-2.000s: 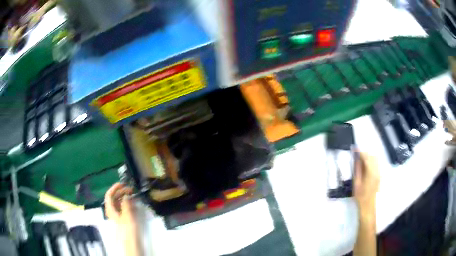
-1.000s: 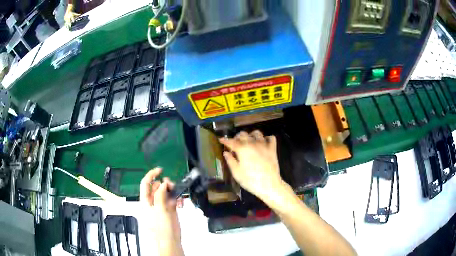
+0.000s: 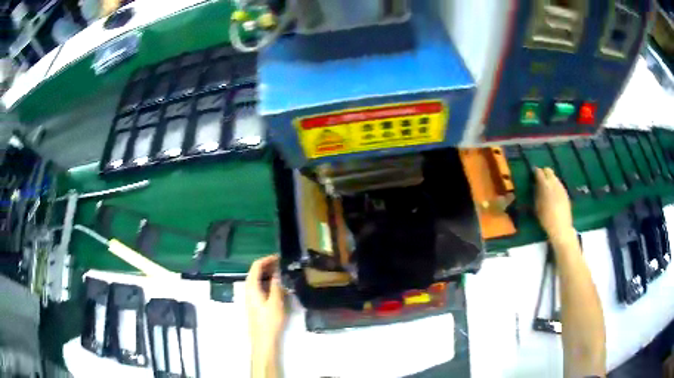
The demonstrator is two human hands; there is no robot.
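Note:
The press with its blue head (image 3: 369, 77) stands over the black-lined fixture (image 3: 399, 244), which has a tan block (image 3: 318, 229) on its left side. My left hand (image 3: 266, 284) is at the fixture's front left corner; its fingertips are partly hidden there. My right hand (image 3: 550, 199) reaches over the green mat to the right, at the near end of the row of thin black bezels (image 3: 584, 166); whether it touches one is unclear. A black frame (image 3: 545, 295) lies on white paper, partly hidden by my right forearm.
A tray of black housings (image 3: 177, 140) is at upper left. Several housings (image 3: 126, 325) lie at lower left, near a pen-like tool (image 3: 137, 258). The control panel (image 3: 562, 81) is at upper right. An orange-brown block (image 3: 488, 192) adjoins the fixture. More housings (image 3: 641, 255) lie right.
My right hand has left the fixture and moved right onto the mat. My left hand has moved right to the fixture's corner; the dark part at its fingers no longer shows there.

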